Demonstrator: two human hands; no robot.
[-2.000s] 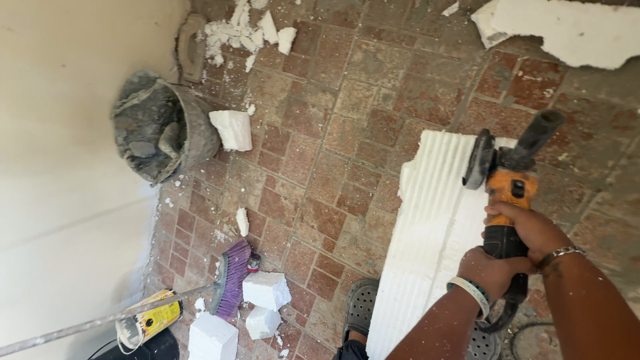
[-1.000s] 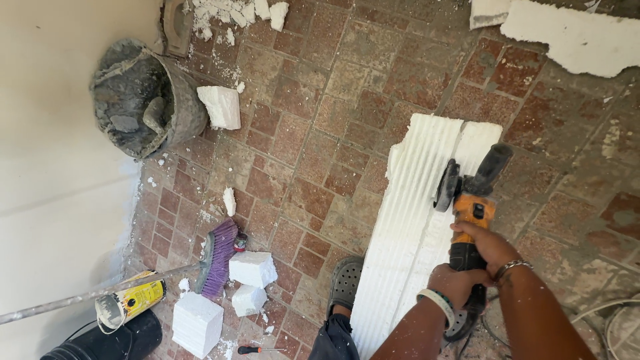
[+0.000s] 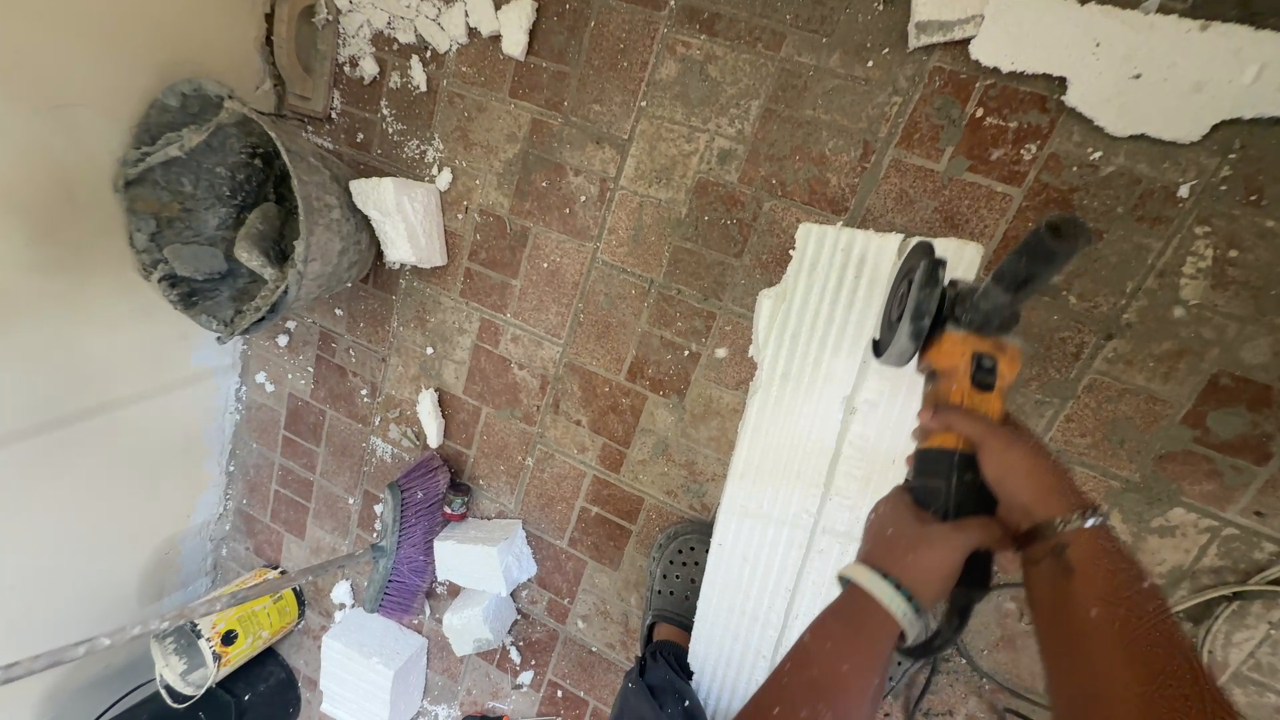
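An orange and black angle grinder (image 3: 968, 375) is held in both my hands, its disc and guard above the far part of a ribbed white foam slab (image 3: 800, 460). My left hand (image 3: 925, 545) wraps the black rear body. Further forward, my right hand (image 3: 1005, 465) grips the orange housing from the right side. The black side handle points up and right with no hand on it. A long groove or seam runs lengthwise along the slab. Whether the disc touches the foam, I cannot tell.
Left, a mortar-caked bucket (image 3: 335, 215) stands by the wall near a foam chunk (image 3: 402, 220). Lower left are a purple broom (image 3: 412, 535), several foam blocks (image 3: 372, 665) and a yellow-labelled can (image 3: 235, 625). My clog (image 3: 677, 575) is beside the slab. A cable (image 3: 1000, 690) lies at lower right; a foam sheet (image 3: 1150, 65) at top right.
Both hands and the grinder first moved nearer along the slab, then farther away again, with the disc now near the slab's far end. The grip stays on the tool.
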